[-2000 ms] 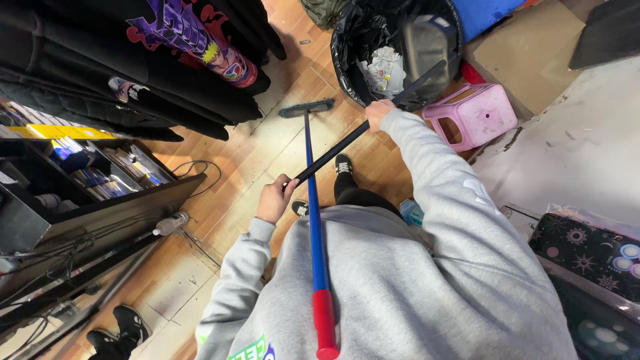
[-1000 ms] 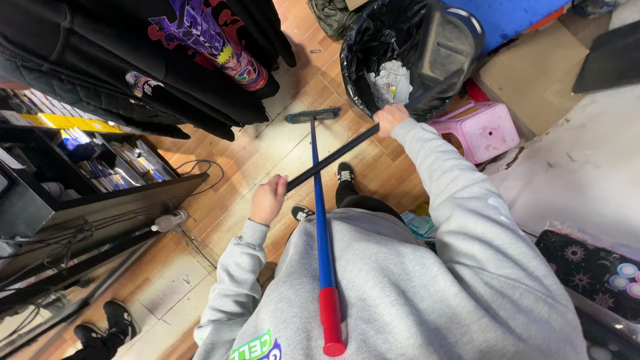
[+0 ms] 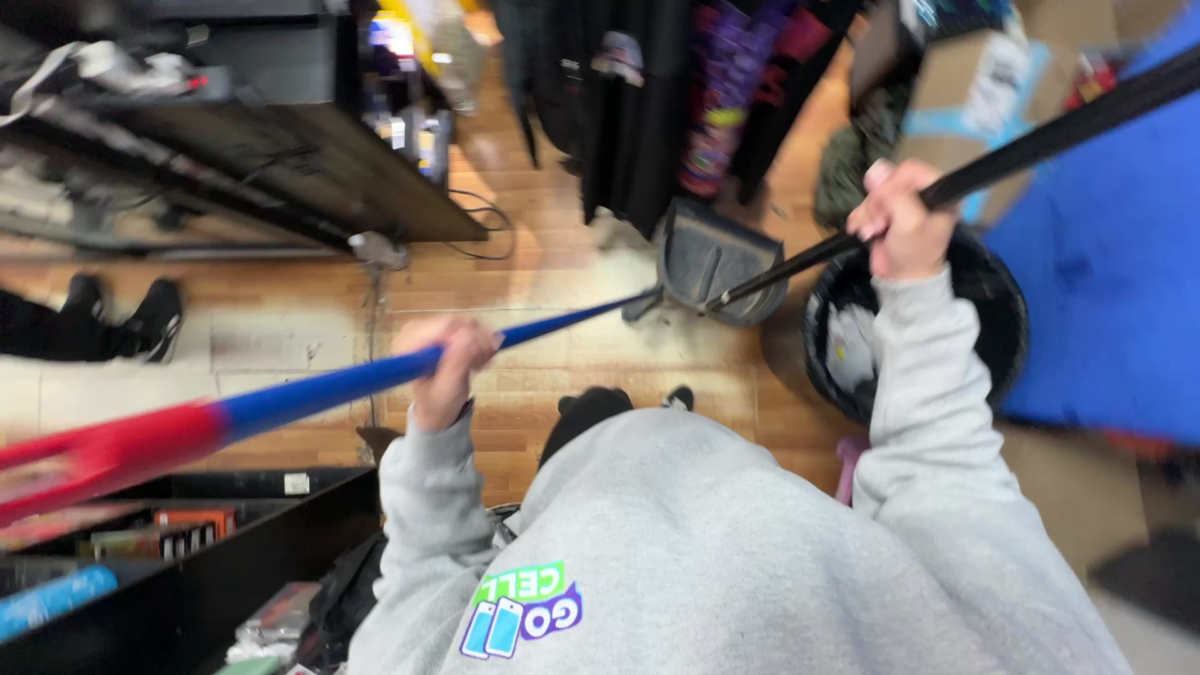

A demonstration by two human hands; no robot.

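Observation:
My left hand (image 3: 448,366) is closed around the blue pole of a broom (image 3: 328,394), whose red handle end points to the lower left. The broom's far end meets the near left edge of a black dustpan (image 3: 722,258) on the floor; its head is mostly hidden. My right hand (image 3: 905,220) grips the dustpan's long black handle (image 3: 1059,131), which rises to the upper right. Just right of the pan stands a bin lined with a black bag (image 3: 1008,309), with crumpled light-coloured waste (image 3: 851,347) inside.
Dark printed garments (image 3: 637,103) hang beyond the dustpan. A black shelf unit (image 3: 412,187) and a cable (image 3: 506,230) are at the upper left. Another person's black shoes (image 3: 159,314) are at far left. A cardboard box (image 3: 975,84) and a blue surface (image 3: 1097,272) lie right.
My left hand now holds the broom, which earlier leaned against my body. The dustpan has moved from over the bin down to the floor beside the broom. The view has turned.

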